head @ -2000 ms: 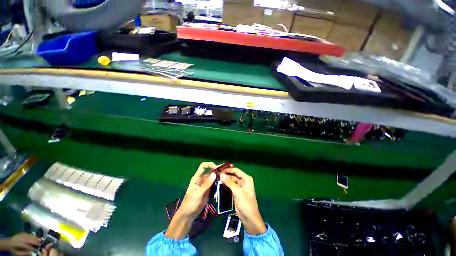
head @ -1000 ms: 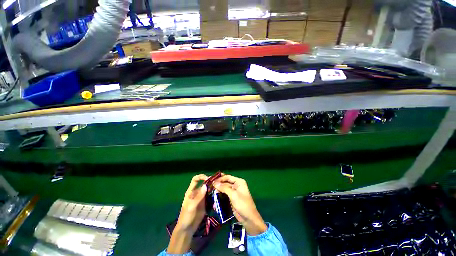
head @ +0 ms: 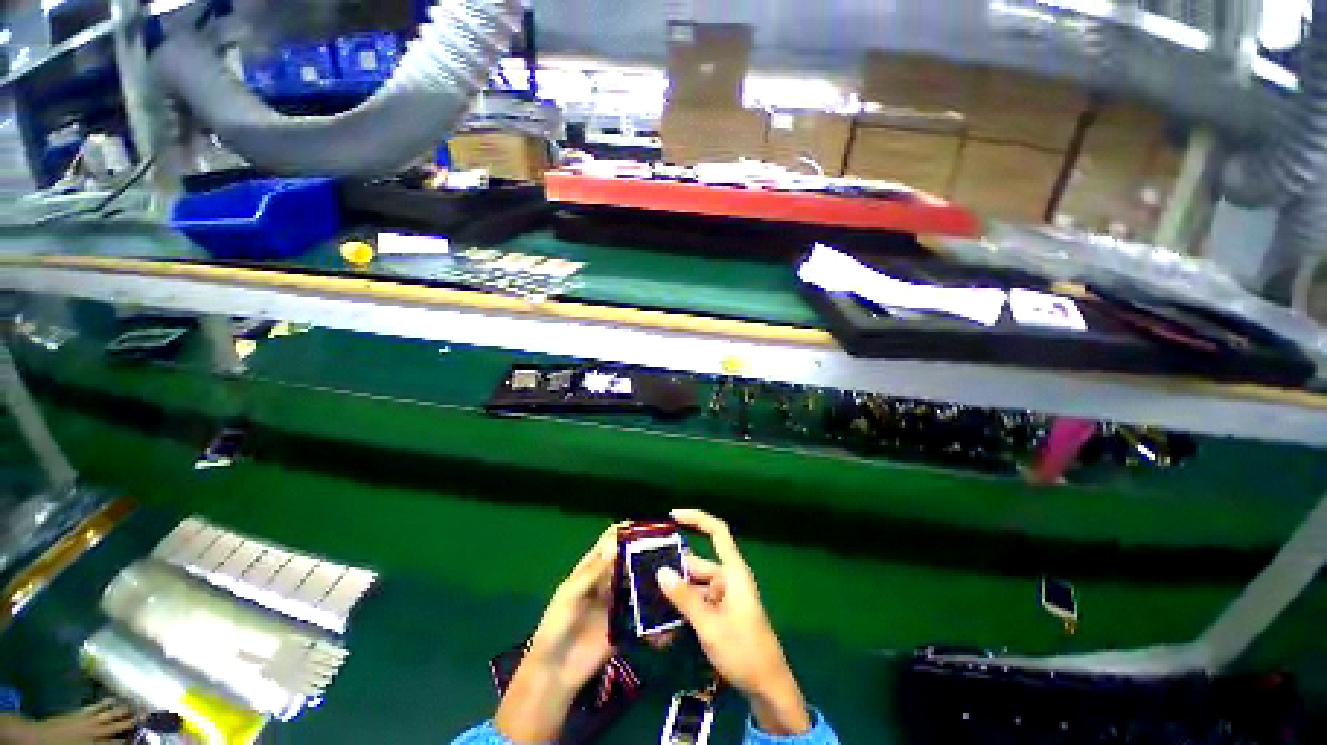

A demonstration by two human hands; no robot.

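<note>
My left hand (head: 578,611) holds a red-edged black phone housing (head: 624,565) from its left side. A white-bordered dark LCD screen module (head: 656,587) lies in the housing. My right hand (head: 731,611) is at the right side, its thumb on the screen face and its index finger at the top edge. More red-and-black housings (head: 604,696) lie on the bench below my left hand, partly hidden by it. A small white-bordered piece with a dark screen (head: 687,719) lies below my hands, near the lower picture edge.
A green belt (head: 437,508) runs beyond the bench, with one screen module (head: 1058,598) at the right. A black blister tray (head: 1092,702) is at lower right. Whitish strips (head: 262,571) and another person's hand (head: 73,725) are at lower left. A white-edged shelf (head: 437,316) crosses above.
The housing and screen have come together and now face up, more upright in view. My right thumb has moved onto the screen. The camera view has shifted.
</note>
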